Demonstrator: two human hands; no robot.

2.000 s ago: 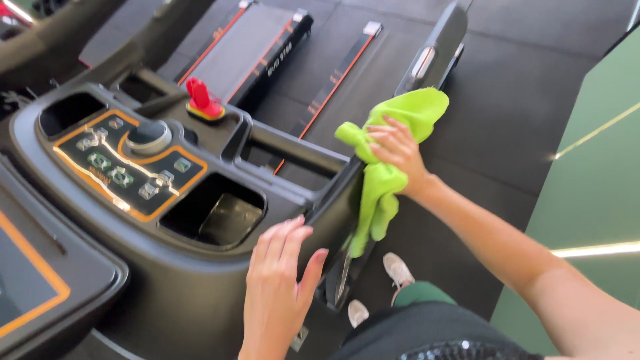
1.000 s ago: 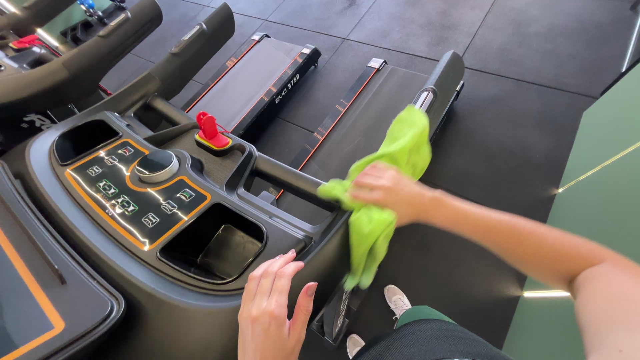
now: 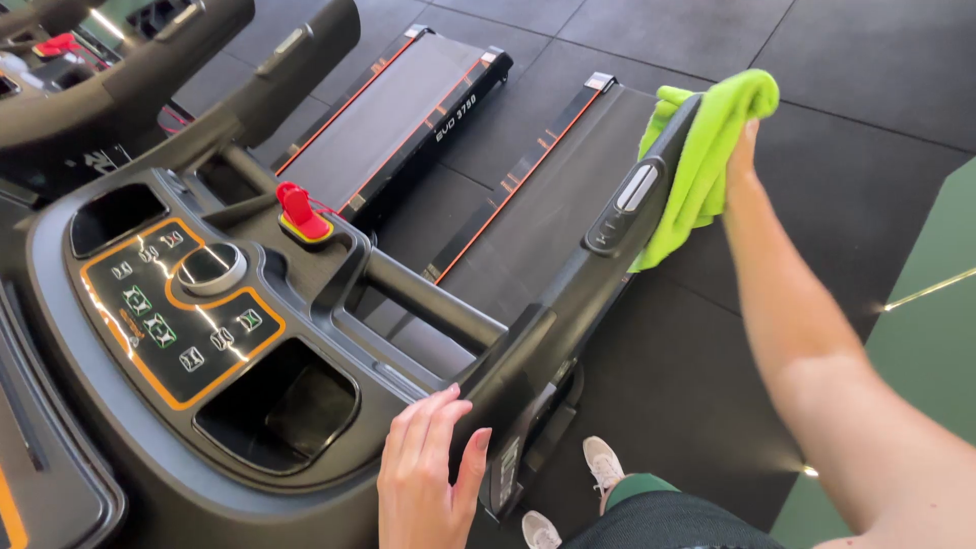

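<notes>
A bright green cloth (image 3: 705, 168) drapes over the far end of the treadmill's side handrail (image 3: 648, 198). My right hand (image 3: 741, 156) presses it from the outer side; most of the fingers are hidden behind the cloth. The rail's metal pulse sensor and small buttons show beside the cloth. My left hand (image 3: 435, 465) rests with fingers slightly apart at the near end of that rail, by the console edge, holding nothing. On the treadmill console (image 3: 183, 313) are a round knob (image 3: 210, 267), icon buttons in an orange outline and two recessed trays. A red safety key (image 3: 301, 212) sits beyond the knob.
The treadmill's running belt (image 3: 549, 191) lies beyond the crossbar (image 3: 435, 297). Another treadmill deck (image 3: 396, 114) and further handrails (image 3: 313, 53) are at the upper left. My shoes (image 3: 602, 461) stand on dark floor tiles (image 3: 671, 343). A green surface (image 3: 926, 366) lies along the right side.
My right hand and the green cloth have moved along the handrail from its middle toward its far end. My left hand remains by the console's edge.
</notes>
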